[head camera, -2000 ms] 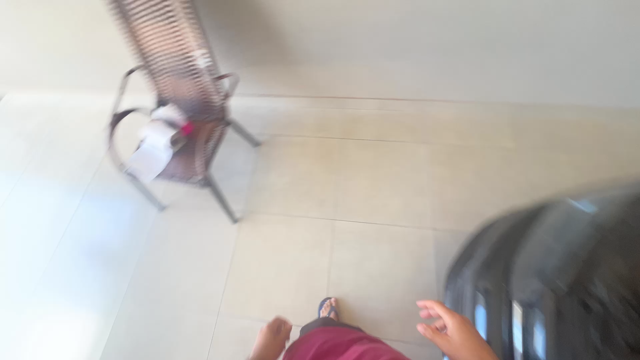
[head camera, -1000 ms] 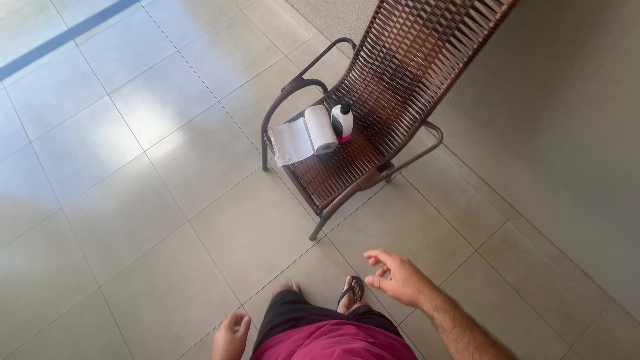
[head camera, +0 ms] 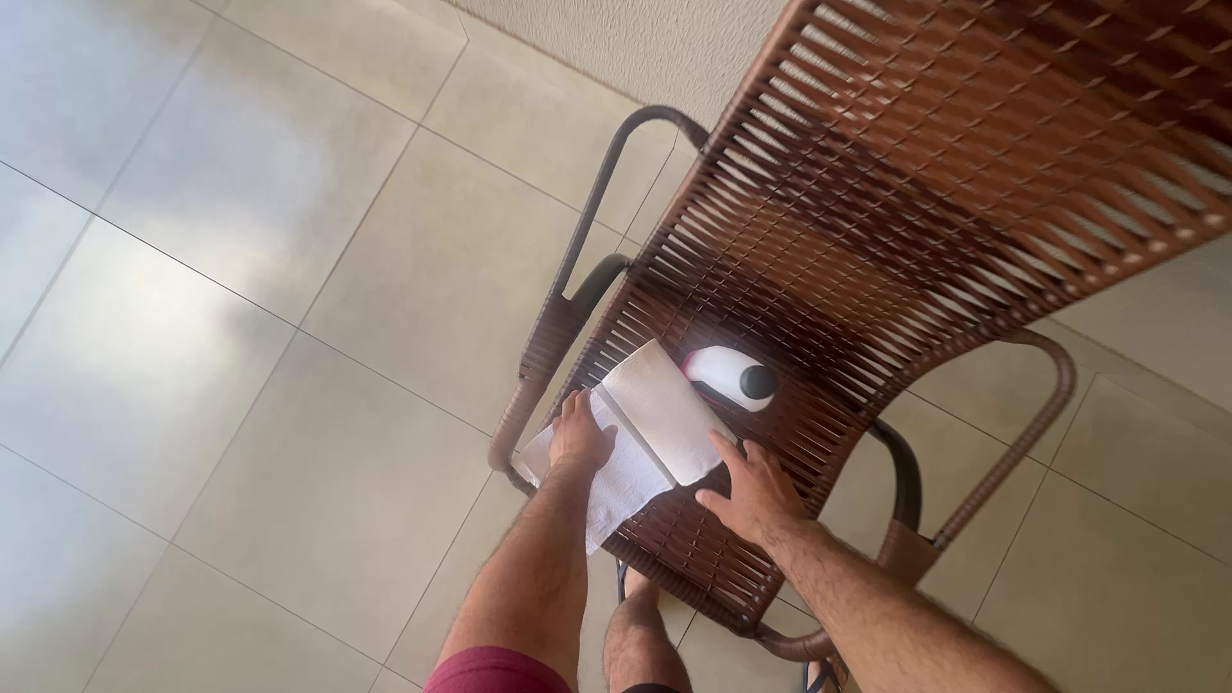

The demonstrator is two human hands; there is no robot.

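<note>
A roll of white paper towel (head camera: 664,414) lies on the seat of a brown woven chair (head camera: 866,221), its loose sheet (head camera: 621,491) spread toward the front edge. My left hand (head camera: 580,433) rests on the loose sheet near the seat's left side; whether its fingers grip the paper cannot be told. At the right end of the roll is my right hand (head camera: 756,486), fingers apart, thumb toward the roll, holding nothing that shows. Just behind the roll lies a white bottle (head camera: 727,377) with a black cap and a pink part.
Curved armrests (head camera: 602,192) stand out on both sides of the seat. Behind the chair is a textured wall (head camera: 654,43). Pale floor tiles (head camera: 385,414) spread to the left, with bright reflections. My legs (head camera: 640,635) are close to the chair's front edge.
The chair is now much nearer. Both hands, held out over the floor a second ago, have reached the seat: the left onto the loose sheet, the right beside the roll's end.
</note>
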